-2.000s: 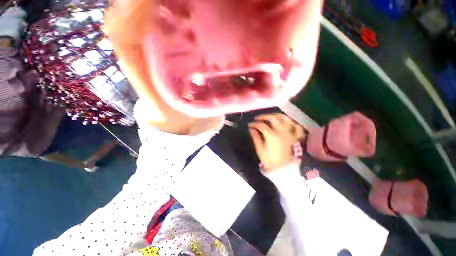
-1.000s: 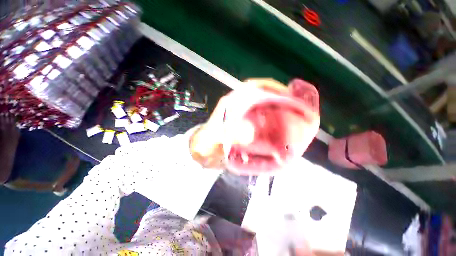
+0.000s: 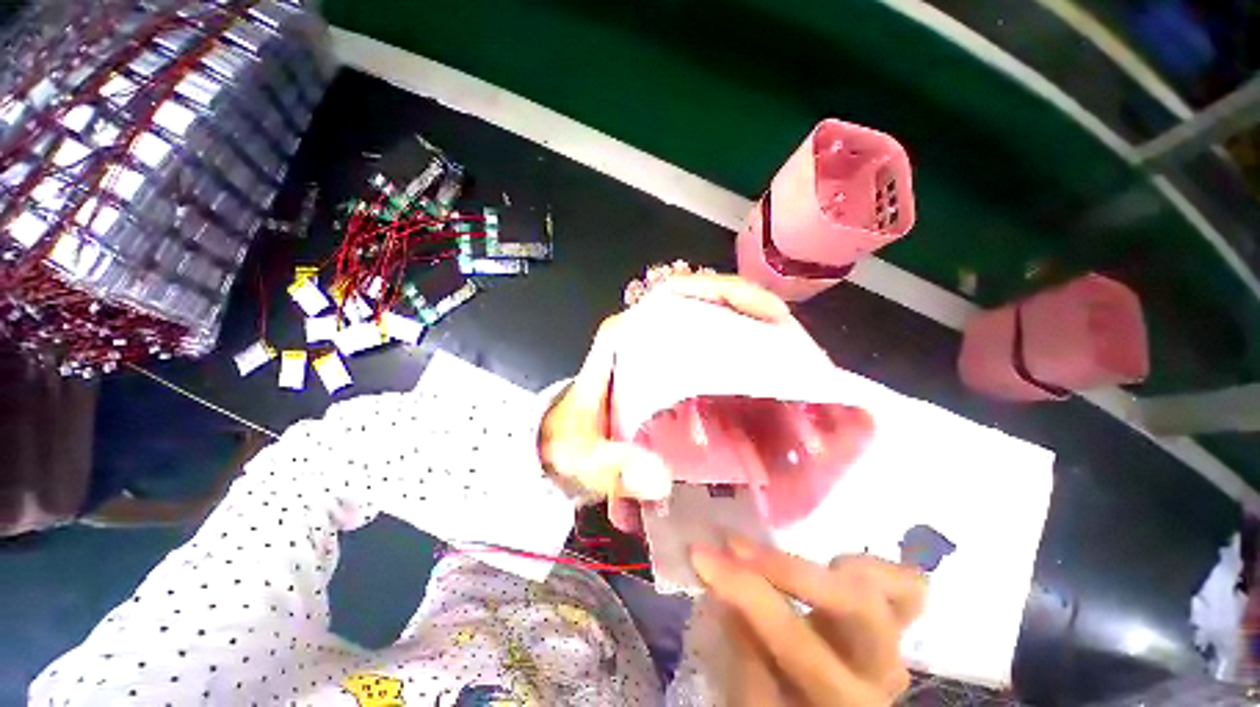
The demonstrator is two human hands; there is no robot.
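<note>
My left hand (image 3: 592,431) holds a pink housing (image 3: 815,449) near the middle of the view, its open end facing down and right. The housing's outer side looks overexposed. My right hand (image 3: 815,608) pinches a small grey flat panel (image 3: 712,528) at the lower rim of the opening. A thin red wire (image 3: 594,561) runs left from near the panel; its connection is not clear. My right fingertips cover part of the panel, and whether it touches the housing cannot be told.
Two banded pink housings (image 3: 836,207) (image 3: 1071,339) stand along the white rail. White sheets (image 3: 988,477) (image 3: 463,401) lie beneath the hands. Pouch batteries (image 3: 359,336), wires and boards lie left, beside stacked blister trays (image 3: 166,152). A small pink heap (image 3: 652,282) sits behind my left hand.
My right hand has come up from the lower edge to the housing's opening with the grey panel. The red wire now shows. The view has shifted, and the held housing is turned more downward.
</note>
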